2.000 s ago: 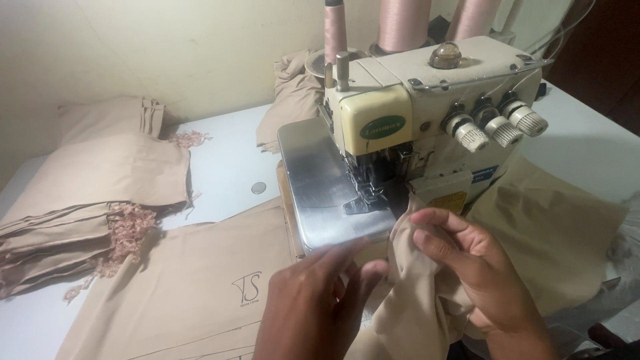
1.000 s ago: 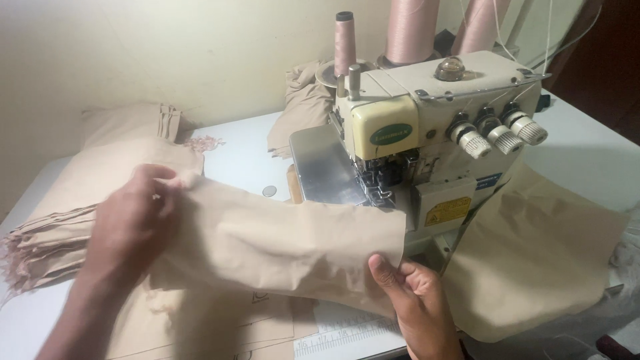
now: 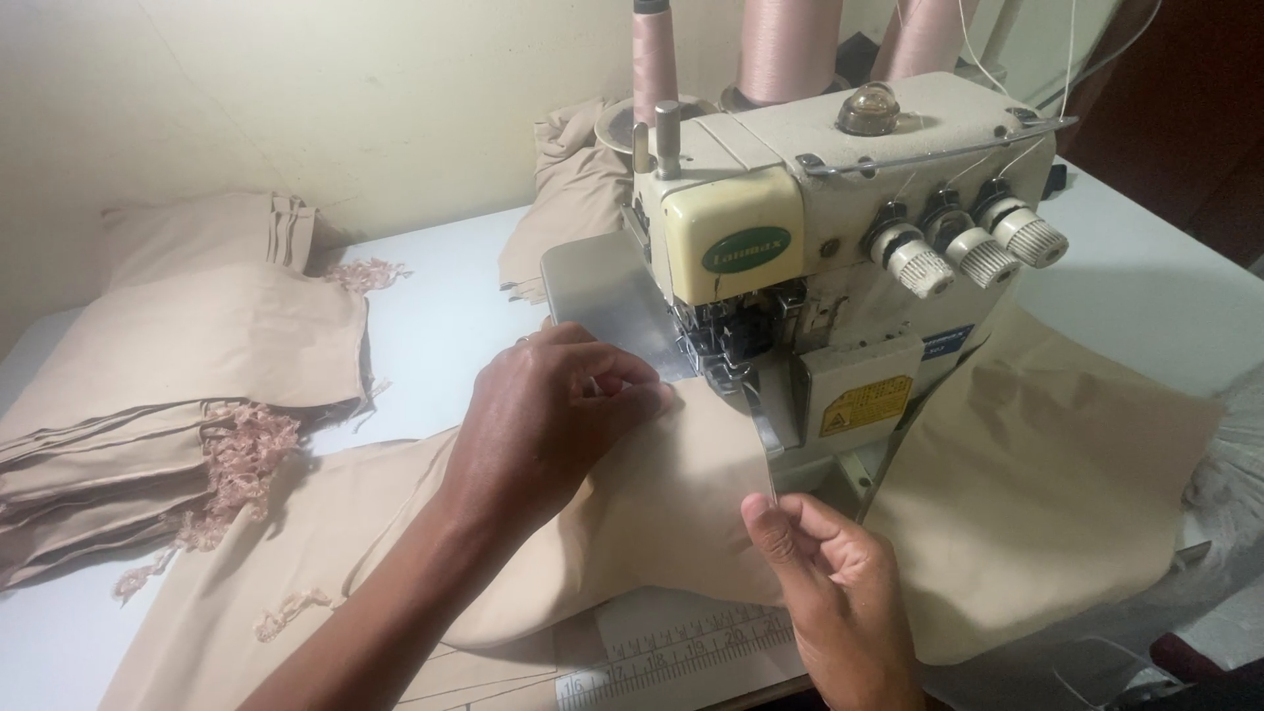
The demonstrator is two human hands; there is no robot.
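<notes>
A beige fabric piece (image 3: pixel 681 494) lies in front of an overlock sewing machine (image 3: pixel 849 247), its far edge at the presser foot (image 3: pixel 726 370). My left hand (image 3: pixel 543 425) pinches the fabric's far edge just left of the foot, thumb against fingertips. Nearer the front, my right hand (image 3: pixel 829 583) grips the right edge of the same piece between thumb and fingers. The fabric hangs in a soft fold below my left wrist. Whether the edge is under the foot cannot be told.
Stacked beige pieces with pink thread fringes (image 3: pixel 247 454) lie at the left. More fabric (image 3: pixel 568 197) is bunched behind the metal plate (image 3: pixel 602 286). Another beige piece (image 3: pixel 1047 494) drapes at the right. Pink thread cones (image 3: pixel 790 49) stand behind. A printed ruler scale (image 3: pixel 681 657) shows at the front edge.
Both hands have brought the fabric piece, held stretched out in front of the machine a second ago, up to the presser foot. My left hand has moved right, from above the stacks.
</notes>
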